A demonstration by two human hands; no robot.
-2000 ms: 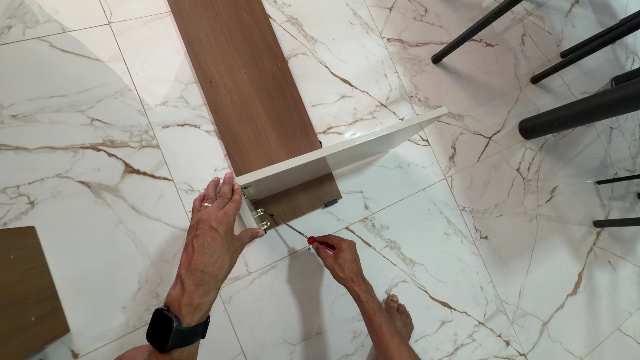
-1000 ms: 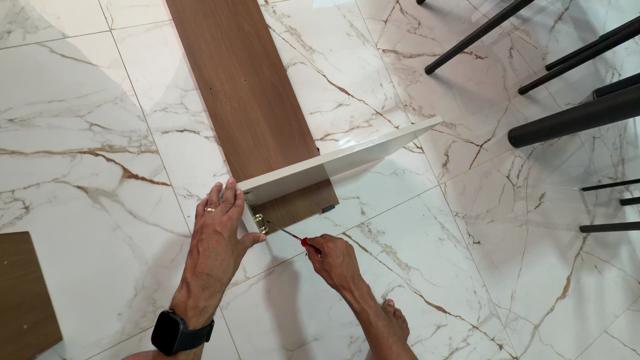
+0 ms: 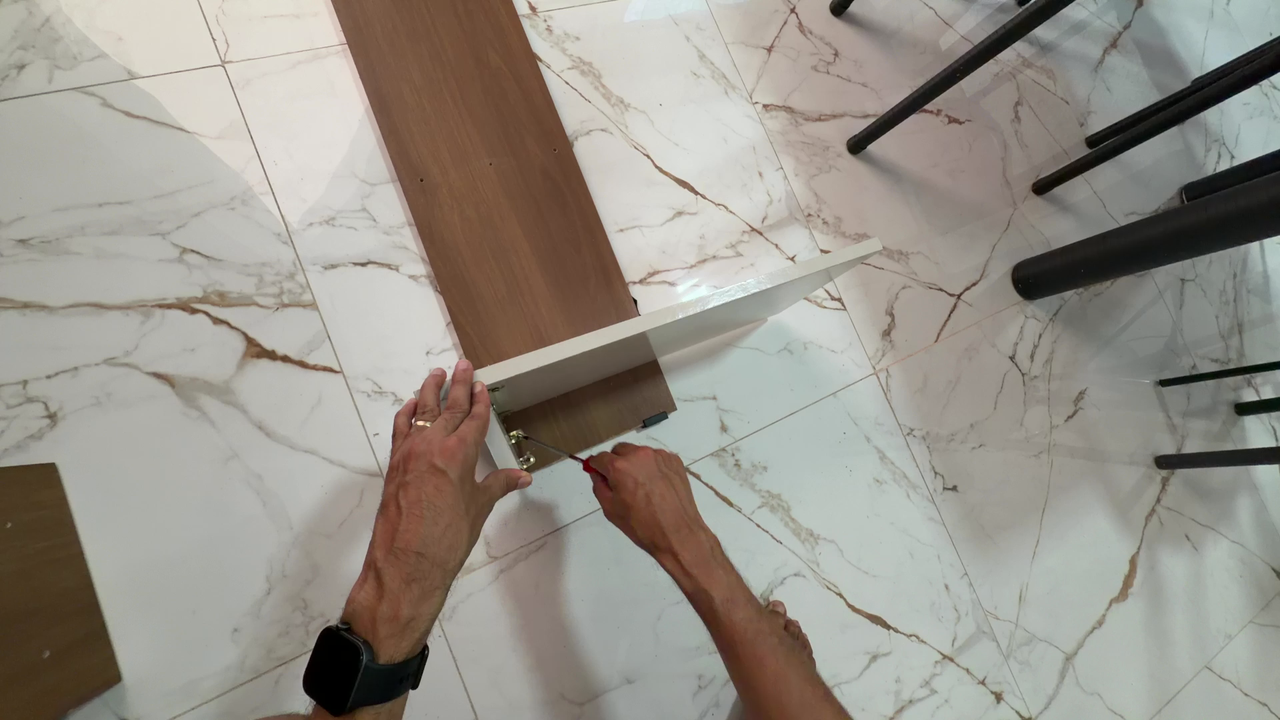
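Observation:
A long brown wood-grain panel (image 3: 490,200) lies on the floor, and a white panel (image 3: 690,310) stands on edge across its near end. My left hand (image 3: 435,480), wearing a ring and a dark watch, grips the corner where a short white edge piece meets the white panel. Metal hinge hardware (image 3: 520,450) sits inside that corner, by my left thumb. In my right hand (image 3: 645,495) is a screwdriver (image 3: 580,461) with a red handle, its thin shaft reaching the hardware. A small dark fitting (image 3: 654,420) is on the brown panel's end edge.
Marble-look tiles (image 3: 800,480) form the floor. Another brown panel (image 3: 50,590) lies at the lower left. Black furniture legs (image 3: 960,75) stand at the upper right, with a thicker black leg (image 3: 1140,235) below them. A bare foot (image 3: 792,630) is partly visible behind my right forearm.

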